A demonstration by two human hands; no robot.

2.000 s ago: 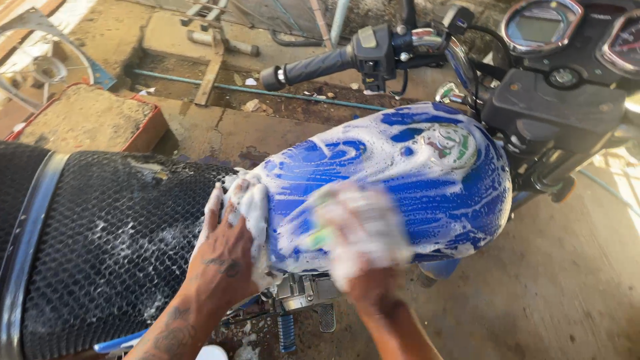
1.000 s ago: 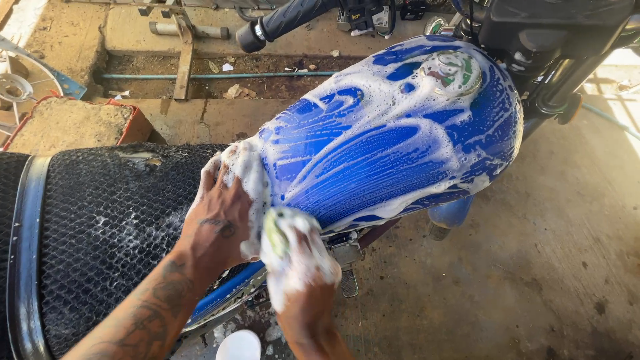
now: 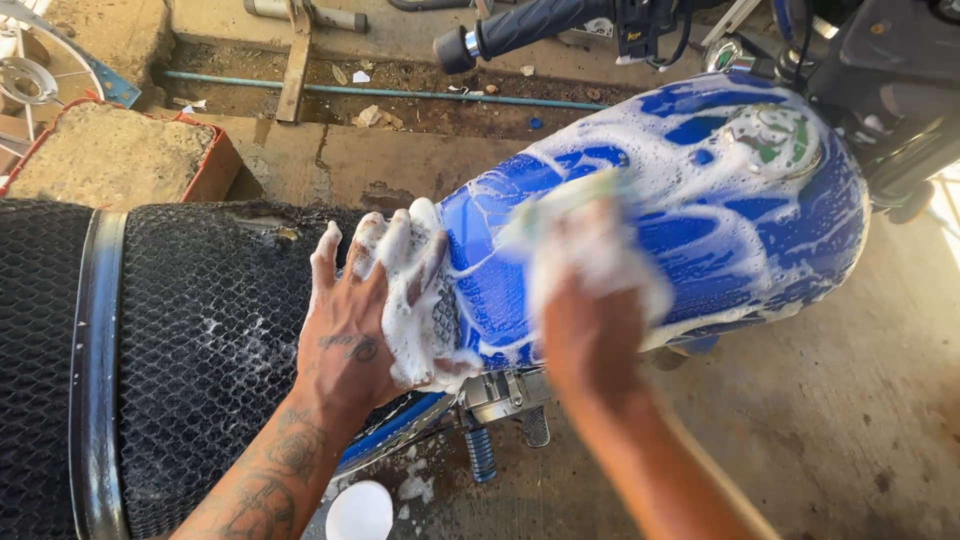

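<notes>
My left hand [image 3: 367, 315], foamy on its fingers, rests spread on the front of the black mesh-covered motorcycle seat [image 3: 210, 330], beside the tank. Blurred by motion, my right hand [image 3: 592, 285] is closed on a pale green and whitish sponge [image 3: 562, 210], which lies against the blue fuel tank [image 3: 750, 247]. White suds streak the tank and partly coat its round filler cap [image 3: 776, 139]. Part of the sponge is hidden by foam and fingers.
The handlebar grip [image 3: 540, 30] juts out beyond the tank. A reddish-edged block [image 3: 112, 154] stands at the upper left, near a thin blue pipe [image 3: 420, 93] on the ground. Below the seat are a ribbed footpeg [image 3: 480, 454] and a round white object [image 3: 360, 511].
My right hand has moved with the sponge from the tank's near rear edge up onto its top. The left hand's fingers are more spread than a second ago.
</notes>
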